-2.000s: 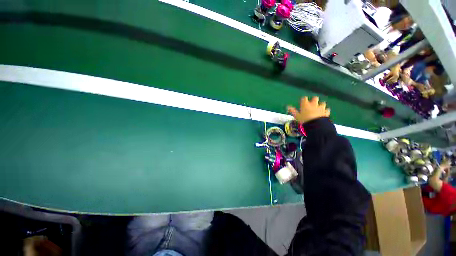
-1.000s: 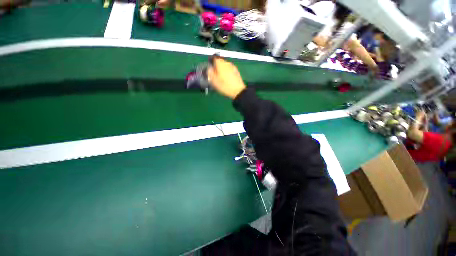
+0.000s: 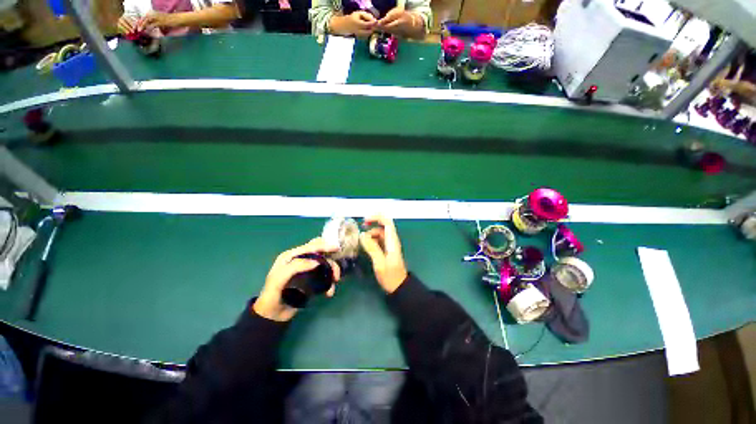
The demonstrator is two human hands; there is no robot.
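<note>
My left hand [image 3: 280, 281] holds a black round part [image 3: 307, 281], its dark end tilted toward me. A pale ring-shaped part [image 3: 341, 237] is at the far side of the black part, between my hands; whether the two are joined I cannot tell. My right hand [image 3: 385, 252] is at the right side of the pale ring, thumb and finger close together near its edge; small reddish and dark bits show at the fingertips. What the right fingers grip is too small to tell.
At right lie magenta-topped units [image 3: 548, 204], a ring [image 3: 497, 242], a grey cloth [image 3: 567, 308] and a white strip [image 3: 670, 310]. A black-handled tool [image 3: 40, 277] lies at far left. Conveyor [image 3: 331, 170] ahead carries units; people's hands [image 3: 362, 22] work beyond it.
The view has turned left and levelled. My right hand has come back from the conveyor to in front of me. My left hand, earlier out of view, now shows with the black part.
</note>
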